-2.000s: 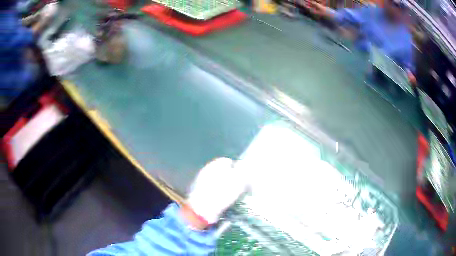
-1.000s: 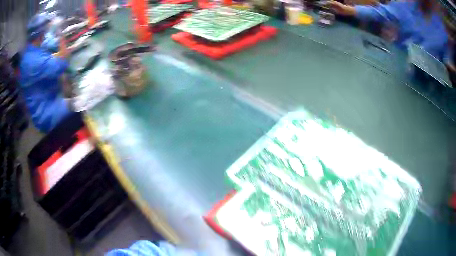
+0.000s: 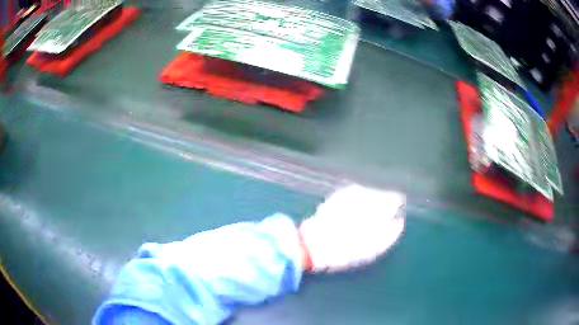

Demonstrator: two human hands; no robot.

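Note:
My left hand, in a white glove with a red wrist band, is over the green table surface, right of centre. It is blurred and glaring, so its fingers and any held thing cannot be made out. A light blue sleeve runs from it to the lower left. Ahead of it, a large green circuit board lies over a red carrier, which sticks out at the board's near side. My right hand is out of the picture.
More boards over red carriers are at the upper left and at the right. A pale raised seam runs across the green table between my hand and the boards. A yellowish table edge shows at lower left.
The view has swung right. The large board and red carrier that were close in front now show farther off at the top centre, if they are the same ones. My gloved left hand is back in view.

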